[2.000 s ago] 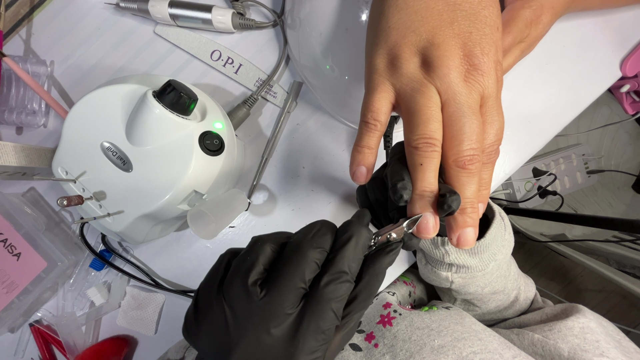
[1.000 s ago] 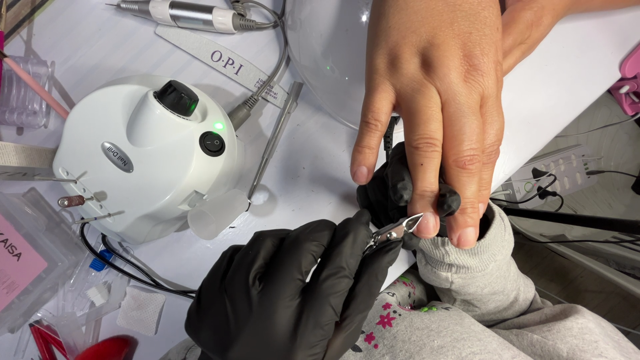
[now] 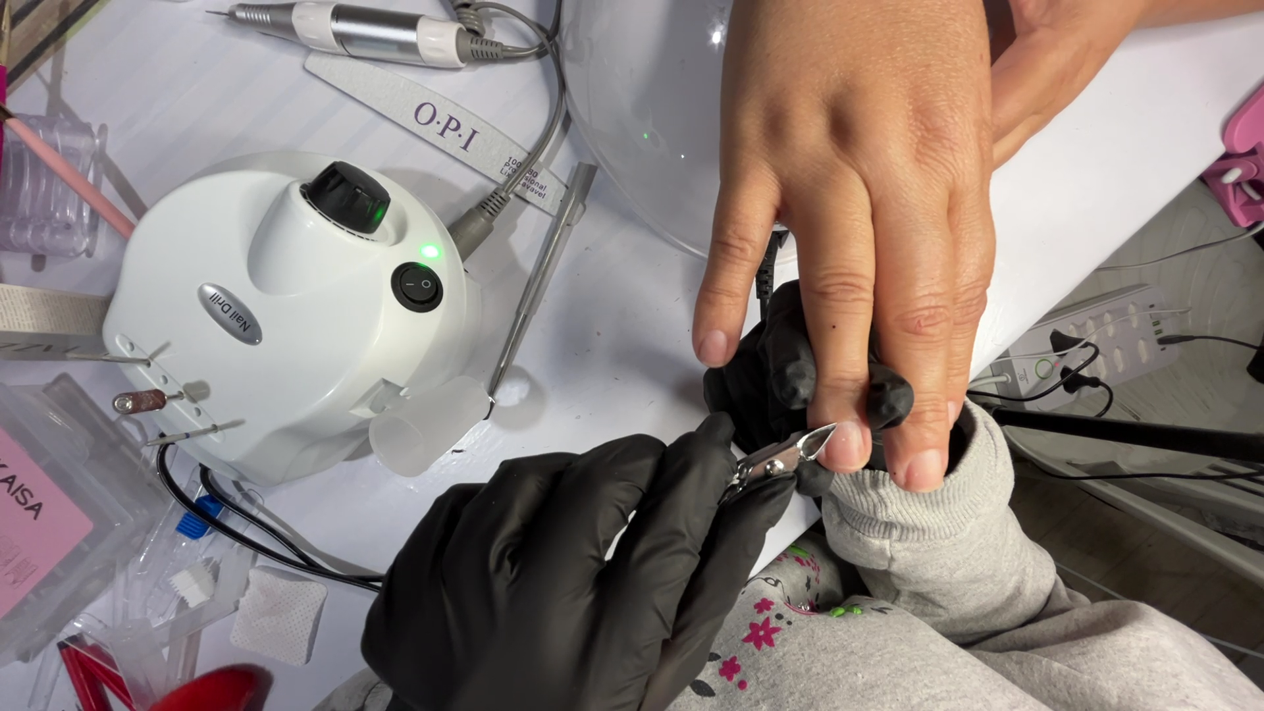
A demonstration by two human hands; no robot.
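My left hand (image 3: 553, 573), in a black glove, comes in at bottom centre and grips small metal cuticle nippers (image 3: 775, 466) between thumb and fingers. Their pointed jaws touch or nearly touch the edge of a fingernail (image 3: 845, 446) on another person's bare hand (image 3: 859, 128), which reaches down from the top with its back up. My right hand (image 3: 790, 370), also black-gloved and coming out of a grey sleeve, is mostly hidden under that hand. Its fingertips show on both sides of the finger at the nippers and hold it near the tip.
A white nail drill unit (image 3: 286, 316) with a green light stands left. Behind it lie its handpiece (image 3: 365, 35), a nail file (image 3: 434, 123) and a metal tool (image 3: 543, 286). Plastic boxes (image 3: 59, 474) and a white pad (image 3: 278, 614) are lower left; a power strip (image 3: 1096, 341) is right, beyond the table edge.
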